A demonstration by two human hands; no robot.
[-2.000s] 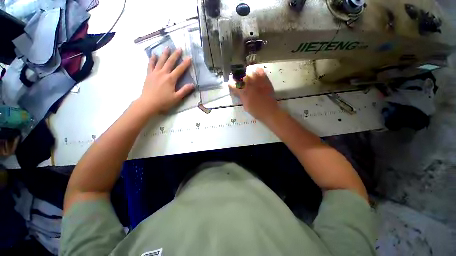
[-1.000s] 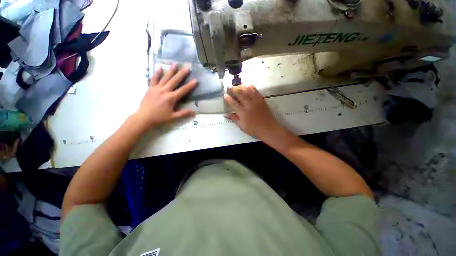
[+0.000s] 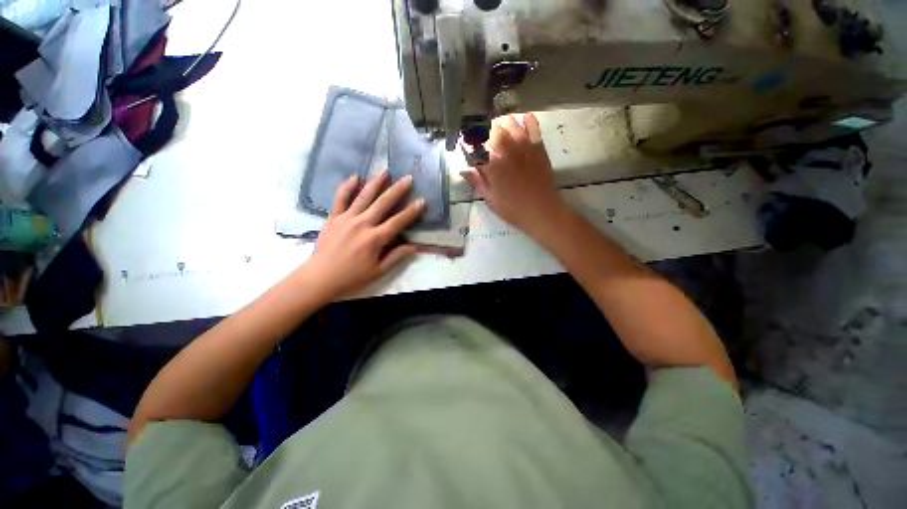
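Two grey-blue fabric pieces (image 3: 343, 149) lie side by side in the clear sewing template (image 3: 455, 237), left of the needle. The right piece reaches close to the machine head. My left hand (image 3: 373, 234) lies flat with fingers spread on the lower part of the template and fabric. My right hand (image 3: 517, 171) is beside the presser foot (image 3: 475, 151), with its fingertips partly behind it and the machine head. Whether it grips anything is hidden. A reddish-brown strip (image 3: 438, 251) shows at the template's lower edge.
The lockstitch machine (image 3: 636, 75) fills the upper right. A metal tool (image 3: 681, 194) lies on the table's right part. Loose grey-blue and black cut pieces (image 3: 85, 80) are heaped at left, beside a green-capped bottle (image 3: 25, 229). Bundled grey and black fabric (image 3: 811, 199) lies at the right end.
The template and fabric have turned and shifted towards the table's front edge. My left hand has moved right and nearer the front edge. My right hand has moved up beside the presser foot.
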